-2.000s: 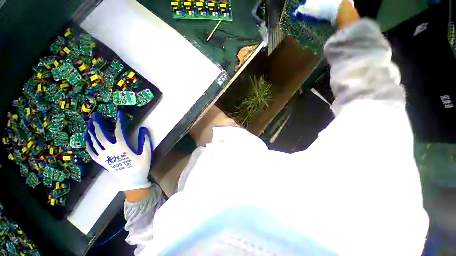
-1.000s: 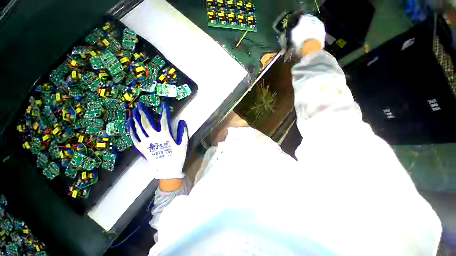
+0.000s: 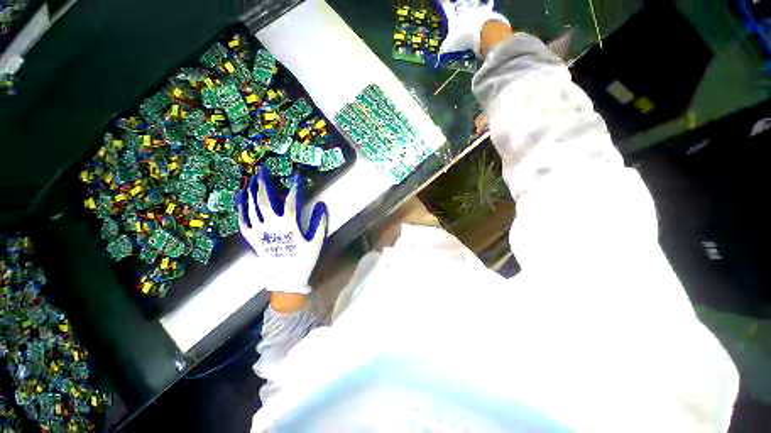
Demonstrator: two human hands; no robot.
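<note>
My left hand (image 3: 283,237), in a white glove with blue fingers, lies with fingers spread at the front edge of the black tray, its fingertips near the heaped circuit boards (image 3: 182,169). A green board panel (image 3: 385,131) lies plain side up on the white sheet (image 3: 317,42), right of the tray. My gloved right hand (image 3: 470,27) is at the top, over the right part of a board panel with yellow components (image 3: 416,32). Its fingertips are partly hidden, so I cannot tell whether they grip the panel.
A cardboard box (image 3: 490,221) with thin offcuts (image 3: 475,190) stands below the bench edge, partly behind my right arm. A thin strip (image 3: 448,81) lies by the panel. A black bin (image 3: 647,63) is at the upper right. More heaped boards (image 3: 42,338) are at the lower left.
My right hand has moved left, from beyond the box to the yellow-component panel. A green panel now lies on the white sheet. My left hand keeps its place by the tray; the view has shifted.
</note>
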